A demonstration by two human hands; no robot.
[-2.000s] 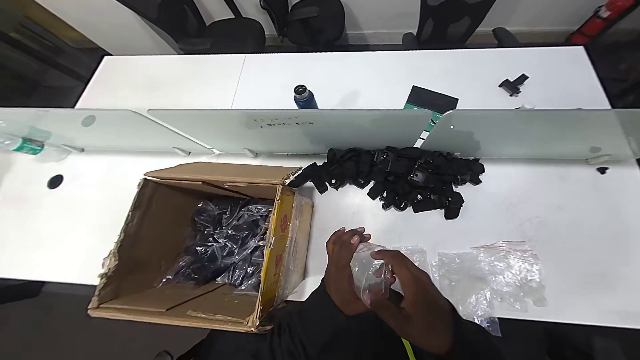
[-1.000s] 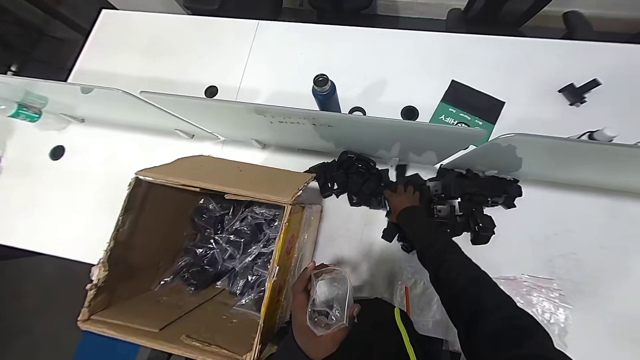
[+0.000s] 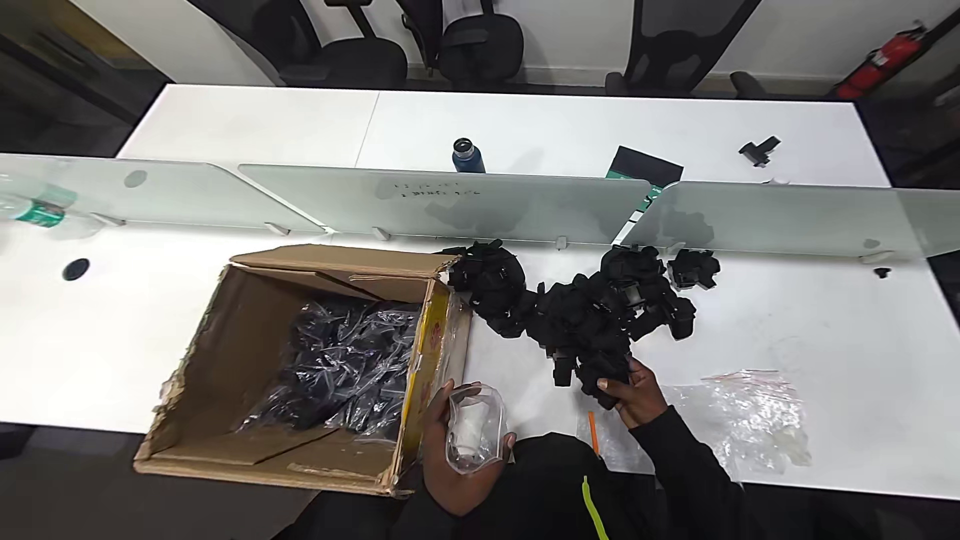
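My left hand (image 3: 463, 469) holds a small clear plastic container (image 3: 475, 430) with something white inside, just right of the cardboard box. My right hand (image 3: 637, 394) grips one black item (image 3: 604, 373) at the near edge of a pile of black strapped items (image 3: 577, 315); their exact kind cannot be told. The cardboard box (image 3: 315, 259) stands open on the left, with dark items in clear plastic bags (image 3: 349, 360) inside. Empty-looking clear plastic bags (image 3: 750, 424) lie to the right of my right hand.
A frosted glass divider (image 3: 450, 199) crosses the white desk (image 3: 862, 360). Beyond it are a blue bottle (image 3: 468, 156), a black and green packet (image 3: 646, 166) and a black part (image 3: 759, 151). A plastic bottle (image 3: 45, 214) lies far left.
My right hand has moved from the container to the black pile, then toward me, gripping an item. The pile has spread nearer to me. My left hand keeps the container.
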